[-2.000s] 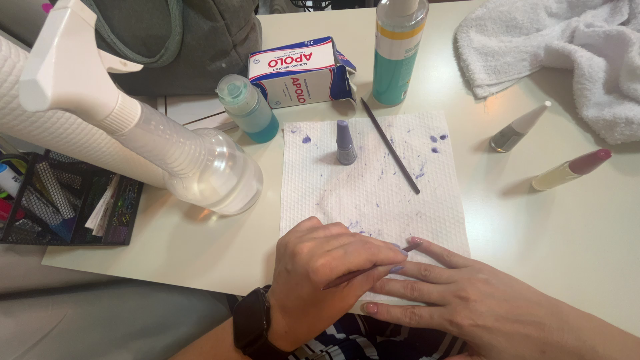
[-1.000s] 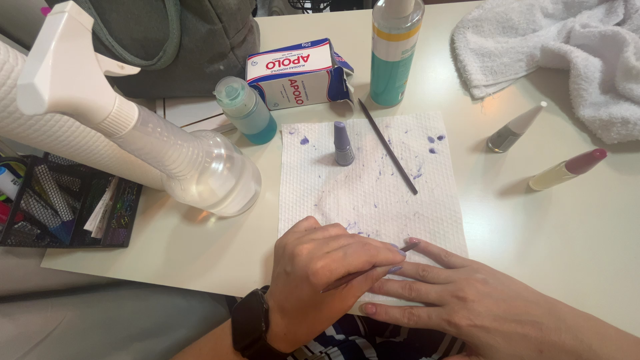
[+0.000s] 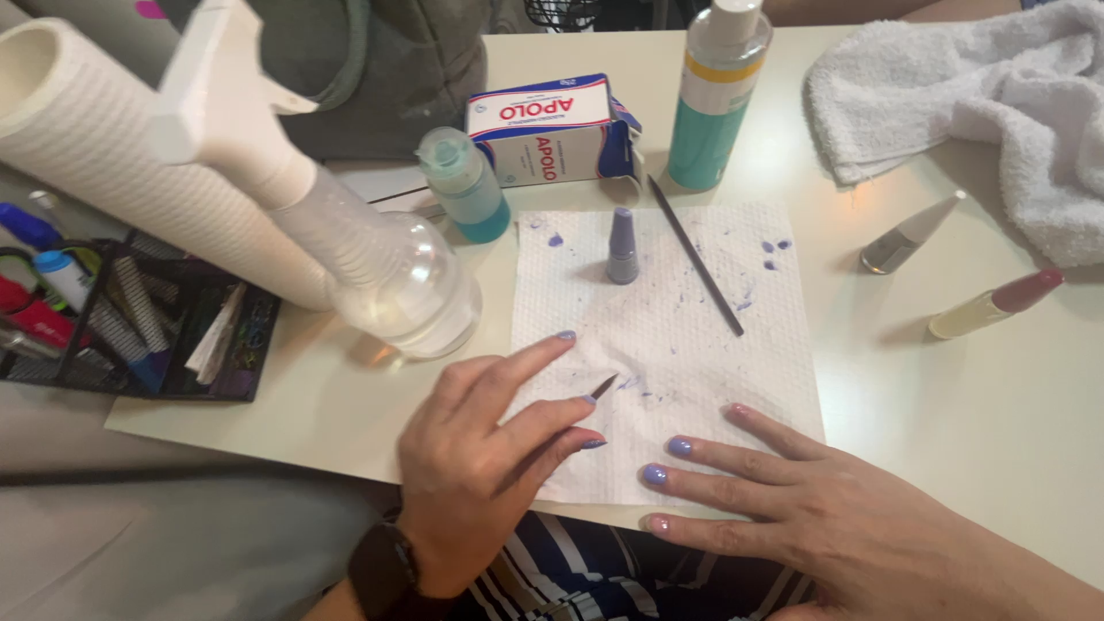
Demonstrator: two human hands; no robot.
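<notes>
My left hand (image 3: 483, 457), with a dark watch on its wrist, pinches a slender dark pointed tool (image 3: 605, 386) between fingers and thumb, its tip over the paper towel sheet (image 3: 586, 319). Palm down, my right hand (image 3: 776, 500) spreads its fingers over the near right part of the sheet. Its middle and ring nails are lilac; the index and little nails look pinkish. Farther back on the sheet stands a small lilac nail polish bottle (image 3: 623, 246). A dark thin stick (image 3: 696, 254) lies to its right. Purple smears mark the sheet.
A clear spray bottle (image 3: 405, 285), a paper towel roll (image 3: 129, 164) and a mesh organizer (image 3: 250, 362) stand left. Behind are a cotton box (image 3: 543, 129), a blue-liquid bottle (image 3: 470, 190) and a teal-liquid bottle (image 3: 711, 112). Two polish bottles (image 3: 901, 237) (image 3: 992, 306) and a white towel (image 3: 931, 95) are right.
My left hand has moved left, away from my right little finger, where the tool's tip was. Its index finger is now stretched out over the paper sheet.
</notes>
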